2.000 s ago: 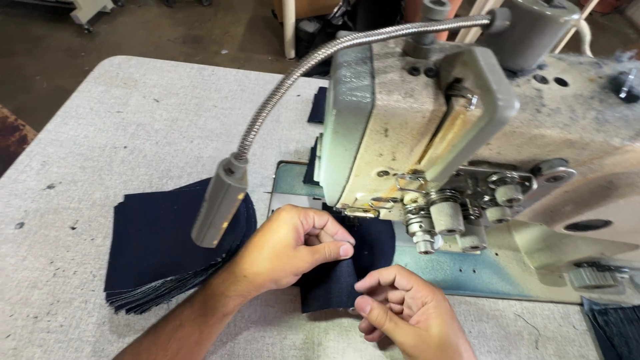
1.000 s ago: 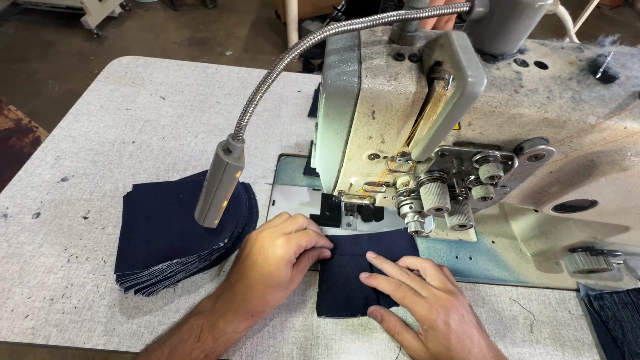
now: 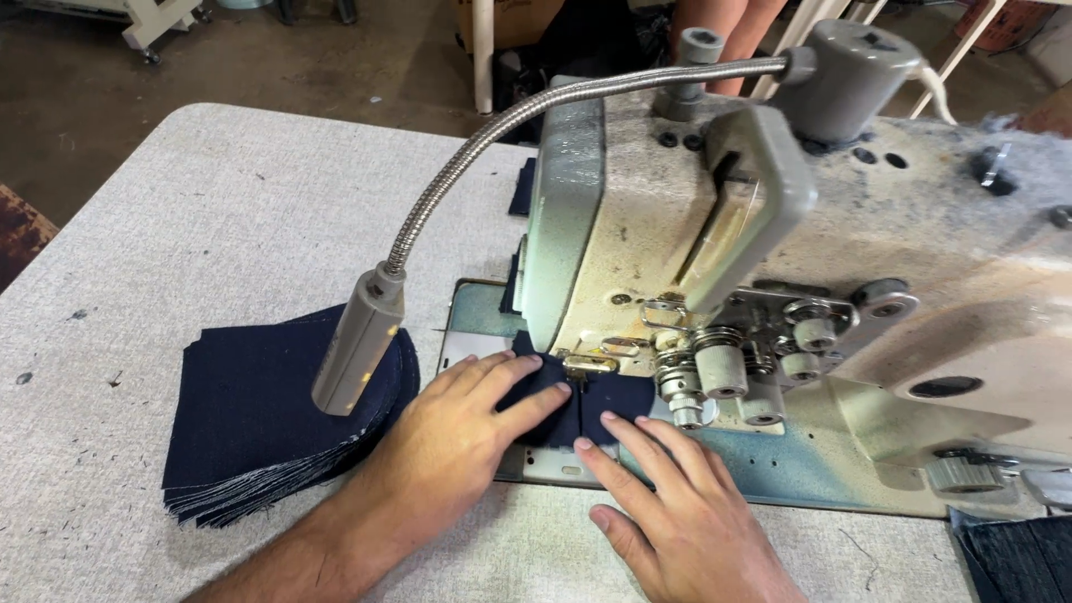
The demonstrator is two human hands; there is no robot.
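Note:
Dark blue denim pieces (image 3: pixel 615 402) lie flat on the bed of an industrial sewing machine (image 3: pixel 670 209), partly beneath its presser foot (image 3: pixel 584 373). A dark line runs down the fabric from the foot to its near edge. My left hand (image 3: pixel 469 427) rests on the left part of the fabric, fingers spread, their tips close to the foot. Fingertips of my right hand (image 3: pixel 670 494) touch the near right part, with the thumb apart on the near side. Neither hand pinches the cloth. The needle itself is hard to make out.
Left of my left hand stands a stack of cut denim pieces (image 3: pixel 260 402), under a lamp head (image 3: pixel 356 352) on a flexible metal neck. More denim (image 3: pixel 1017 548) lies at the table's lower right. Behind the machine are a person's legs (image 3: pixel 729 33).
Both hands have moved forward with the denim, which now reaches beneath the presser foot. One second ago it lay mostly in front of the foot. My left hand has flattened and spread its fingers.

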